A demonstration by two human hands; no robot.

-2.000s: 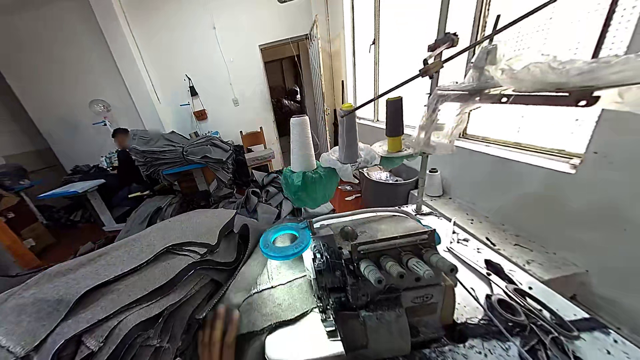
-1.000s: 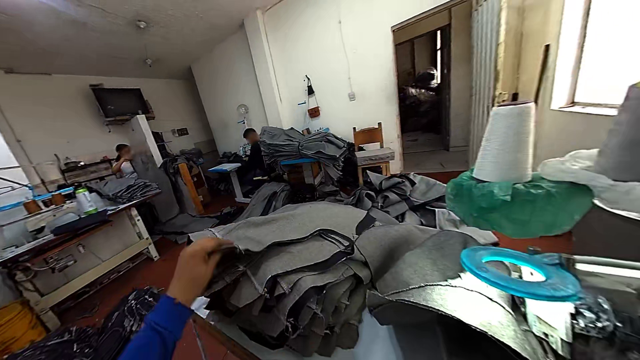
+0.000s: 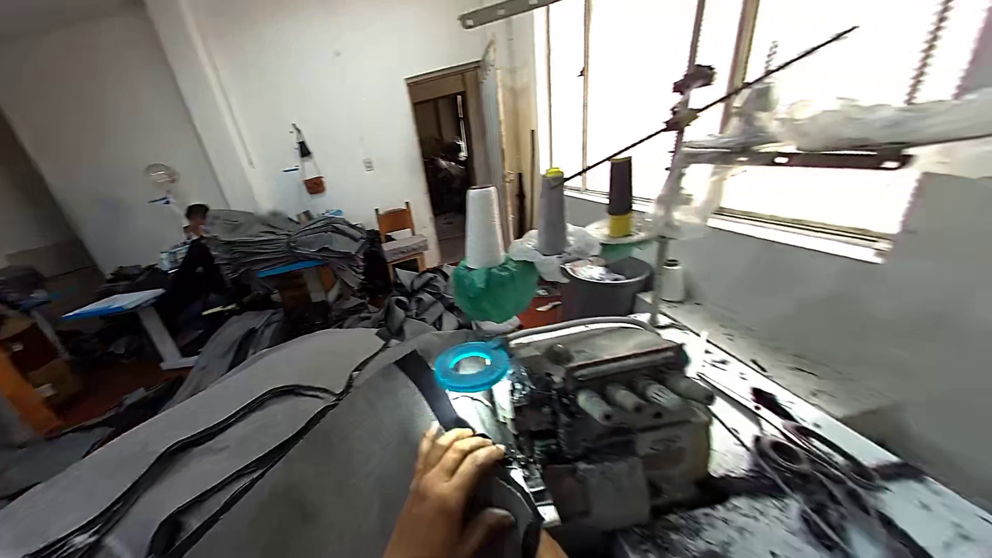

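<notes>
My left hand [image 3: 456, 484] grips the edge of a grey fabric piece [image 3: 368, 442] with a dark border, its fingers bent over the cloth just left of the needle area of an overlock sewing machine [image 3: 620, 418]. Only a sliver of my right hand [image 3: 552, 547] shows at the bottom edge, below the machine's front; its fingers are hidden. Above my left hand, a blue ring-shaped lamp [image 3: 471, 366] lights the sewing area. More grey fabric pieces [image 3: 263, 364] with dark edges lie layered to the left.
Thread cones, one white [image 3: 484, 229], one grey [image 3: 552, 213] and one dark [image 3: 620, 194], stand behind the machine. Scissors [image 3: 783, 457] lie on the white table [image 3: 922, 504] at right. A grey bucket [image 3: 608, 291] is behind. A person [image 3: 198, 256] sits at far left near stacked fabric.
One second ago my left hand was on the fabric stack at left; now it holds a piece beside the machine. The view has swung left and back right.
</notes>
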